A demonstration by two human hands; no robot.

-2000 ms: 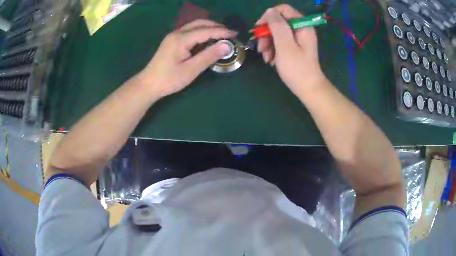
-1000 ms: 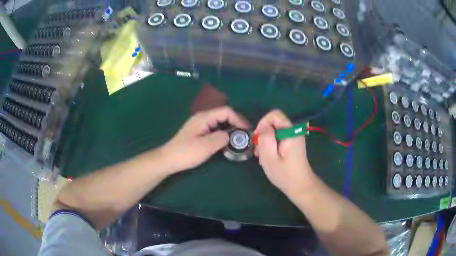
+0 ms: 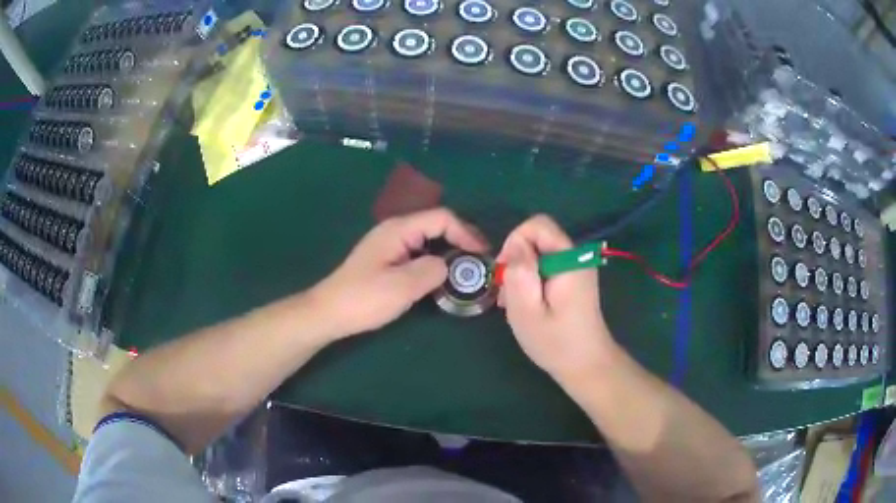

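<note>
A small round speaker driver point(image 3: 468, 276) with a silver-white ringed face lies on the shiny round metal test base point(image 3: 466, 307). My left hand point(image 3: 393, 270) holds the driver's left edge between thumb and fingers. My right hand point(image 3: 550, 290) grips the test probe point(image 3: 572, 260), which has a green handle and a red front end. The red end is at the driver's right edge; its tip contact is too small to tell. A thin red wire point(image 3: 673, 283) runs from the probe's rear.
A blister tray of drivers point(image 3: 442, 74) is at the far side, another tray point(image 3: 820, 378) at right, more trays point(image 3: 74, 138) at left. Yellow paper point(image 3: 228, 128), a reddish-brown square point(image 3: 406, 192) and a dark cable point(image 3: 644, 208) are beyond my hands. Shiny plastic point(image 3: 806, 128) is far right.
Since two seconds ago the view has shifted to show more of the far side. The driver now lies face up to view, and the probe's red end has moved from apart to the driver's edge.
</note>
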